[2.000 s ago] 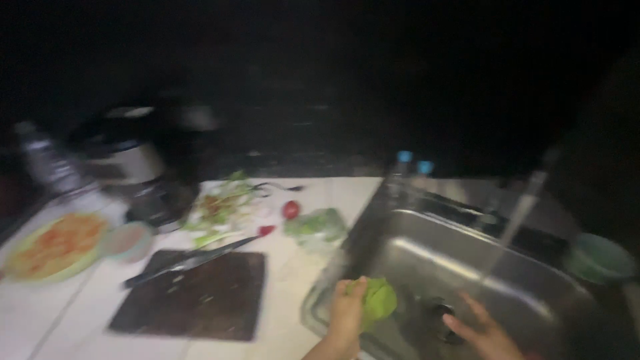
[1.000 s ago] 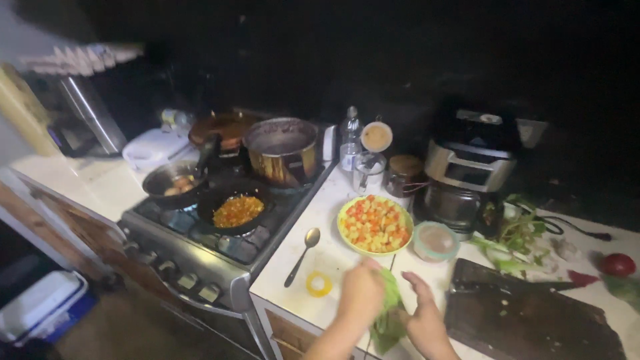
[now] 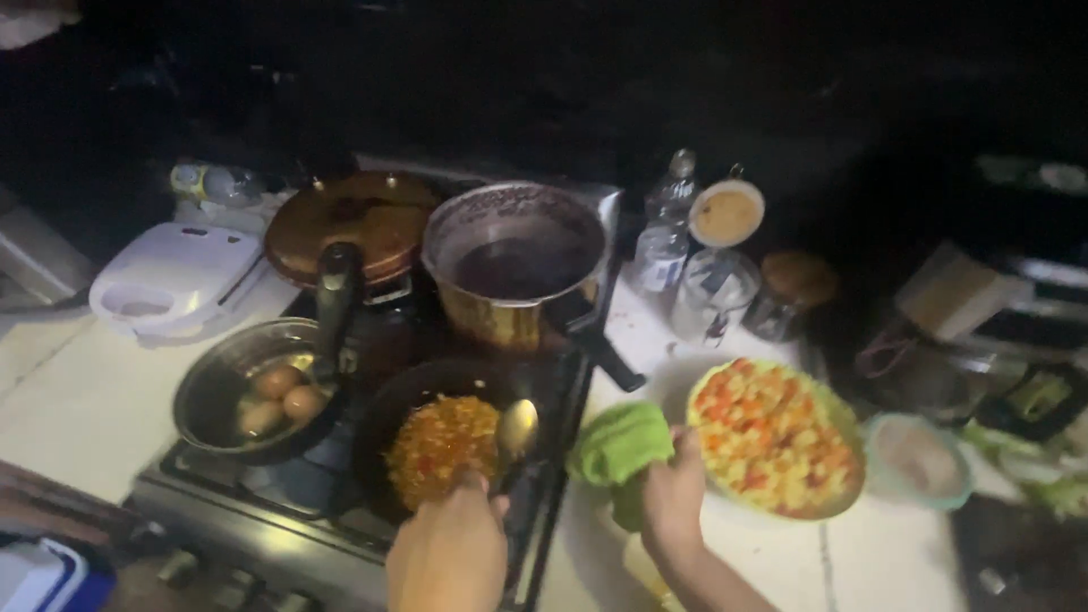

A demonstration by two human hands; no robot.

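Observation:
My left hand is closed on the handle end of a metal spoon, whose bowl points up beside the dark frying pan. Chopped, orange-yellow food lies in that pan on the stove. My right hand grips a bunched green cloth above the white counter, just left of an oval yellow bowl heaped with diced orange and pale yellow pieces. The fingertips of my left hand are blurred.
A small pan holds several brown eggs in liquid. Behind stand a large pot, its black handle jutting over the counter, and a brown lidded pan. A white appliance is left; a bottle, glass jars and a small tub are right.
The view has swung left from the sink to the stove. The spoon lay on the counter one second ago; my left hand now has it. The green cloth is now in my right hand alone.

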